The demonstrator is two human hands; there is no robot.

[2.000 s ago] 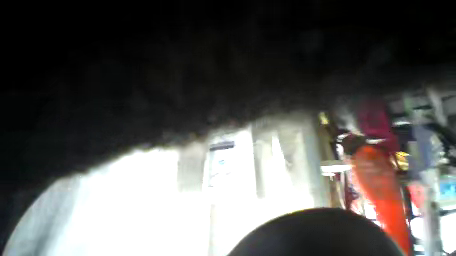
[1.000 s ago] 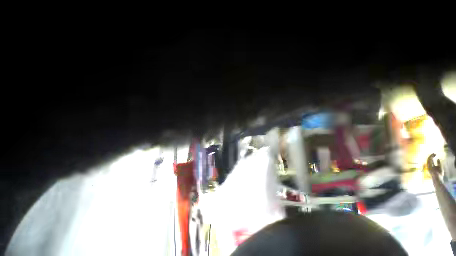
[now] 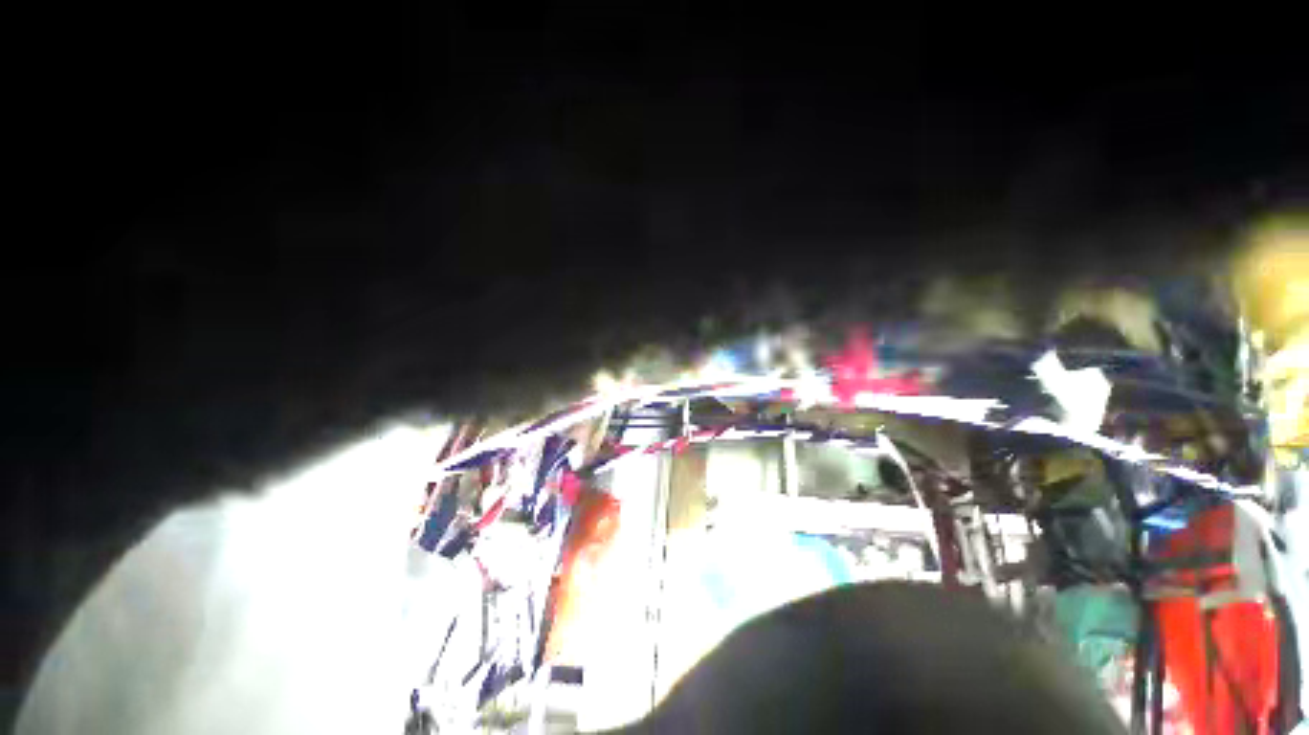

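Note:
Neither my left hand nor my right hand can be made out. A dark fuzzy mass (image 3: 474, 216), very close and blurred, covers the upper part of the view. A dark rounded shape (image 3: 904, 668) rises from the bottom edge; I cannot tell what it is. A large pale curve (image 3: 216, 618), like a white sleeve, fills the lower left and is washed out. Nearest beyond them is a storage rack with pale thin rails (image 3: 933, 406), holding mixed cloth heaps.
A bright red flat-sided thing (image 3: 1217, 646) stands at the lower right beside a green one (image 3: 1098, 625). An orange hanging piece (image 3: 586, 553) is left of centre. Yellow material (image 3: 1282, 280) shows at the right edge. Glare hides much of the middle.
The view has swung across the room. The orange piece stands slightly further right than a second ago, and the red and green things have come into view. The bare forearm at the right is gone.

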